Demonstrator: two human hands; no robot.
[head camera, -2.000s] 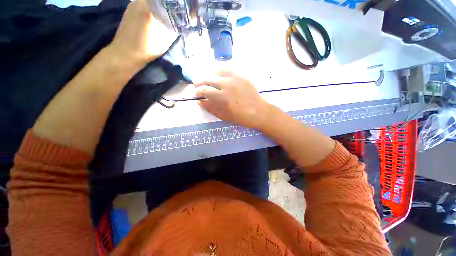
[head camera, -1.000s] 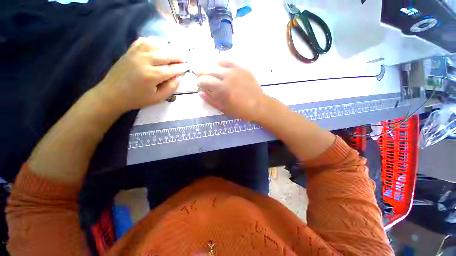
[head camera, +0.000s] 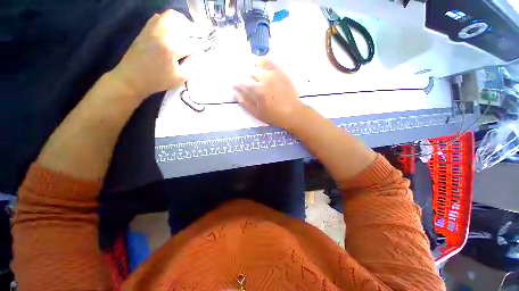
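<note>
Black fabric (head camera: 62, 51) spreads over the left side and hangs over the table's front edge. My left hand (head camera: 156, 54) is at the fabric's right edge, left of the presser foot and needle bar (head camera: 219, 14); its fingertips are washed out by the lamp, so its grip is unclear. My right hand (head camera: 267, 94) lies on the white machine bed (head camera: 336, 85), below the blue ribbed part (head camera: 258, 34); no cloth shows in it, and glare blurs its fingertips. Scissors with dark green and orange-brown handles (head camera: 350, 45) lie right of the needle area.
A grey ruler strip (head camera: 239, 145) runs along the table's front edge. A black control panel (head camera: 472, 28) is at upper right. A red plastic basket (head camera: 452, 193) stands at lower right, with clear plastic bags (head camera: 501, 145) beside it. A small blue item (head camera: 280, 15) lies behind the ribbed part.
My left hand has moved from beside my right hand up and left, with the fabric edge drawn left, uncovering the curved bed line. My right hand has shifted slightly and its fingers are less bent.
</note>
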